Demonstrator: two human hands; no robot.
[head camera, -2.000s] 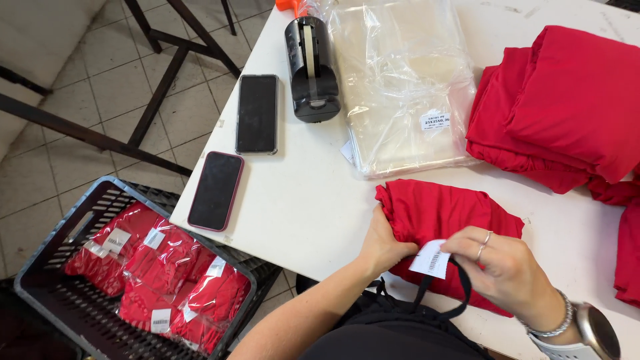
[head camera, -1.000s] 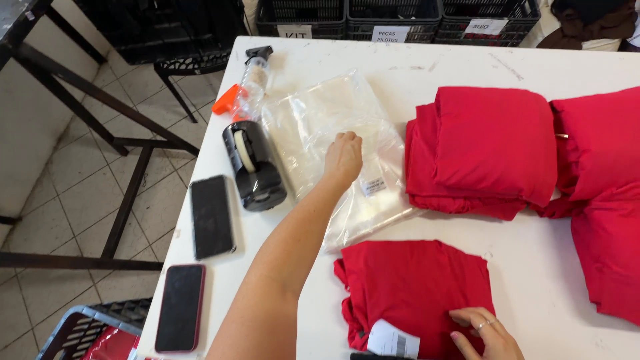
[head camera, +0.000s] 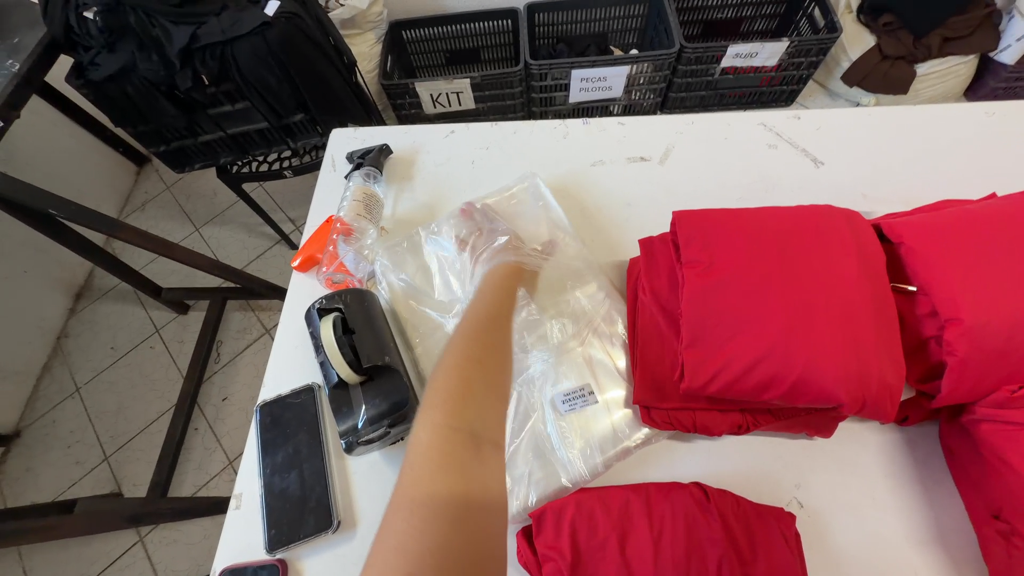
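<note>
My left hand (head camera: 498, 236) reaches into the clear plastic packaging of a stack of transparent bags (head camera: 560, 344); the film covers the fingers and blurs their grip. A folded red garment (head camera: 664, 532) lies at the bottom edge of the view, below the bags. To the right of the packaging sits a stack of folded red garments (head camera: 784, 312), with more red fabric (head camera: 960, 296) beside it. My right hand is out of view.
Left of the bags are a black tape dispenser (head camera: 364, 372), a clear spray bottle (head camera: 360, 208) with an orange part (head camera: 316, 244) beside it, and a phone (head camera: 297, 470). Another phone (head camera: 254, 569) shows below. Black crates (head camera: 452, 68) stand beyond the white table (head camera: 600, 160).
My left hand has gone from the red garment to the top of the bag packaging, then inside it. My right hand, on the garment before, has left the view. The view has shifted.
</note>
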